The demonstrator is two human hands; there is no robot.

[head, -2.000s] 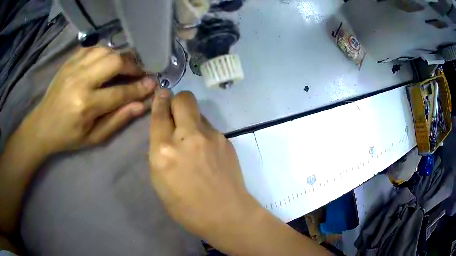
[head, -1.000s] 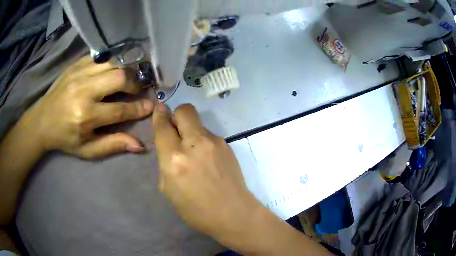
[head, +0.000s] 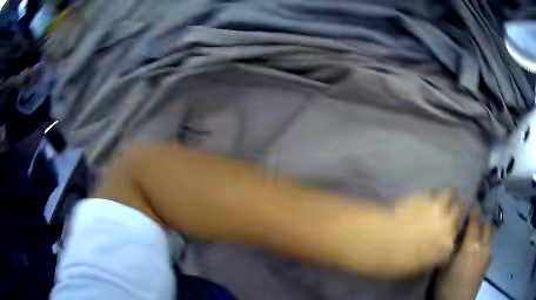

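The grey-taupe garment piece (head: 364, 146) lies wide under my left forearm, smooth in the middle and folded towards the back. My left hand (head: 426, 234) is blurred, over the cloth beside the machine's needle area; its fingertips are unclear. My right hand (head: 469, 255) shows only in part at the lower right, behind my left hand and cut off by the bottom edge. Whether either hand grips the cloth is not clear. The sewing machine (head: 520, 155) shows at the right edge, with dark blurred parts beside my fingers.
A large heap of grey cloth (head: 294, 53) spans the back. A pale rounded object (head: 523, 44) is cut off at the upper right. Dark, blurred things fill the left side. A strip of pale machine bed (head: 511, 252) shows at the lower right.
The view has swung left, so the machine and hands now lie at the right edge. The cloth heap and my left sleeve have come into view; the yellow tray and packet have left it.
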